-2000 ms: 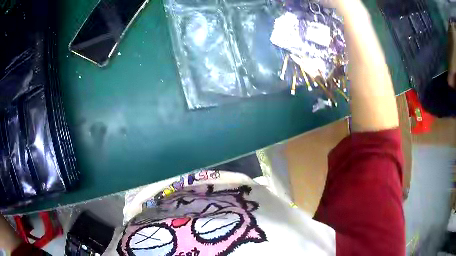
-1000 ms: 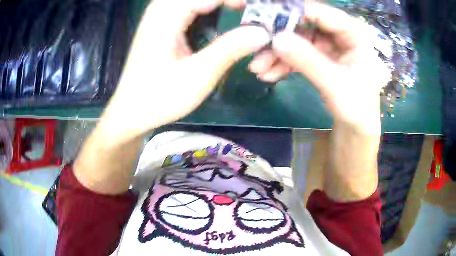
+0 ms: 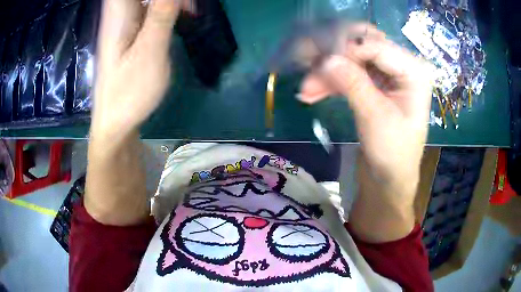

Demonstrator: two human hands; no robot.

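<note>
My left hand (image 3: 134, 74) is raised at the upper left, partly blurred, its fingertips near the top edge. It grips the end of a black oblong housing (image 3: 207, 43), which slants down to the right. My right hand (image 3: 380, 80) is right of centre. Its thumb and fingers pinch a grey circuit board (image 3: 308, 48), strongly blurred. An orange-yellow flex cable (image 3: 270, 100) hangs at the board's left side. A small clear glossy piece (image 3: 321, 132) shows below my right fingers, near the mat's front edge. Board and housing are apart.
A pile of silvery boards (image 3: 451, 51) with orange tails lies on the green mat (image 3: 240, 122) at the right. Glossy black blister trays (image 3: 45, 74) stand at the left. Red stools (image 3: 37, 171) and a carton with a black tray (image 3: 454, 199) are below the bench.
My hands were together at the board; now they are apart. The left has moved left and holds the black housing. The right still holds the board, with the flex cable now visible.
</note>
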